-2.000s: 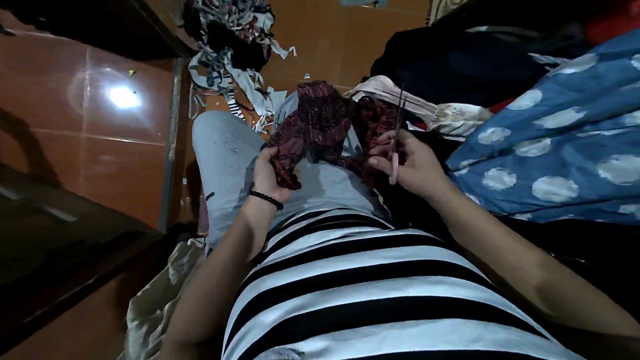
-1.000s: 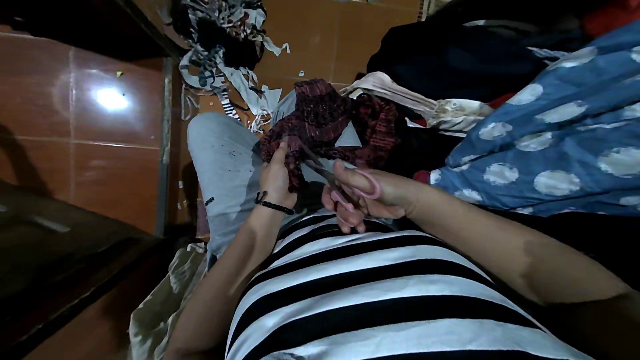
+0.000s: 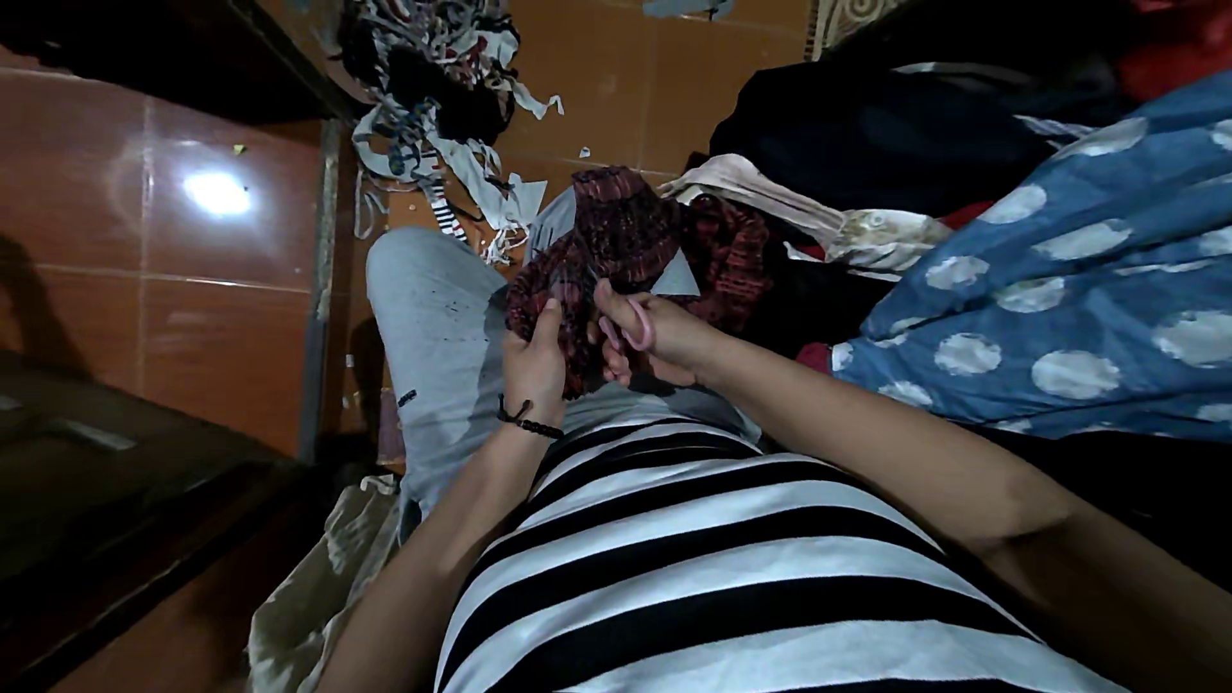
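A dark red and black patterned cloth (image 3: 626, 226) lies bunched over my lap, across the grey trousers. My left hand (image 3: 536, 361) grips its near left part, thumb on top; a black braided bracelet is on that wrist. Fingers of my right hand (image 3: 659, 337) are through the pink handles of a pair of scissors (image 3: 639, 325). The scissor blades point up and left into the cloth, where they are mostly hidden, so how far apart they are I cannot tell. A small pale triangle shows between folds of the cloth, right of the blades.
Cut fabric strips (image 3: 433, 125) lie heaped on the tiled floor beyond my knee. On the right are a blue cloth with white dots (image 3: 1039, 289), dark garments (image 3: 866, 135) and a cream cloth (image 3: 770, 197). A beige cloth (image 3: 313, 587) lies at lower left, beside dark furniture.
My right hand with the scissors has come left and in toward my left hand. The blades, pointing up clear of the cloth two seconds ago, now reach into it.
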